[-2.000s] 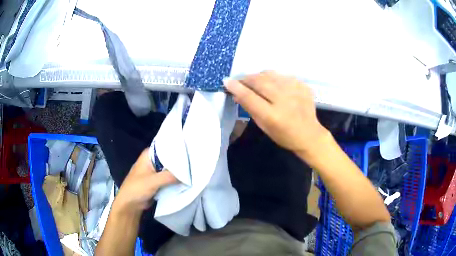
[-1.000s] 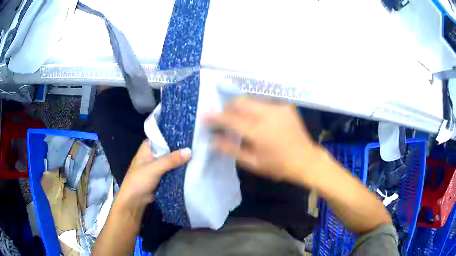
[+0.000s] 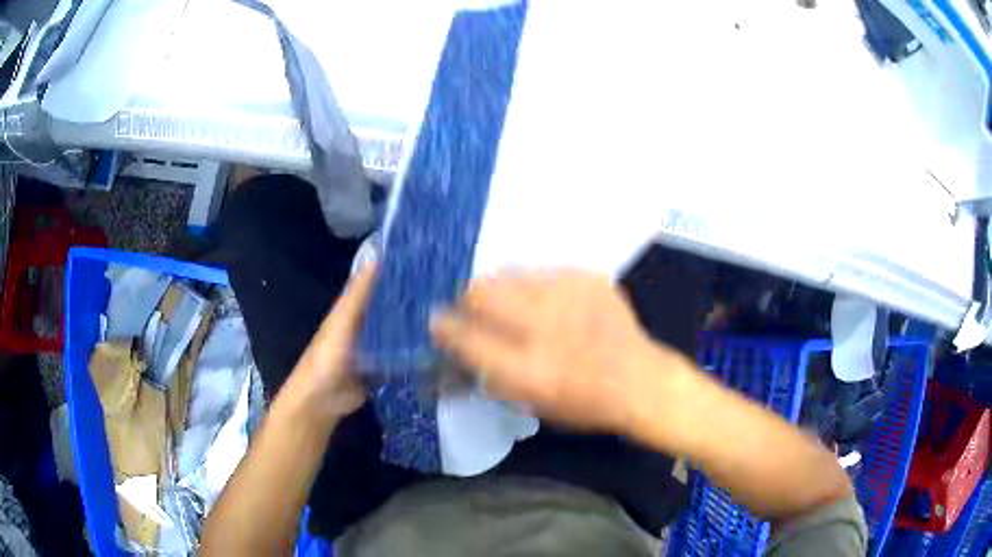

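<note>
A speckled navy strip [image 3: 451,163] runs from the white table down over its front edge to my hands, blurred by motion. A pale lining piece [image 3: 479,435] hangs below my right hand, with more speckled navy beside it. My left hand [image 3: 337,354] holds the navy and pale pieces at their left side; its fingers are partly hidden behind the fabric. My right hand [image 3: 544,337] lies over the strip's lower right edge and is blurred. Whether its fingers grip anything cannot be told.
A grey strip [image 3: 326,141] hangs over the table's front edge [image 3: 261,136]. A blue crate [image 3: 87,403] of grey and tan pieces stands at left. Blue baskets [image 3: 805,354] and a red basket [image 3: 952,457] are at right. A red stool [image 3: 33,272] is at far left.
The earlier navy section has moved down into my left hand, and another navy section now reaches over the table edge. My right hand has moved down from the table edge. The view has shifted slightly.
</note>
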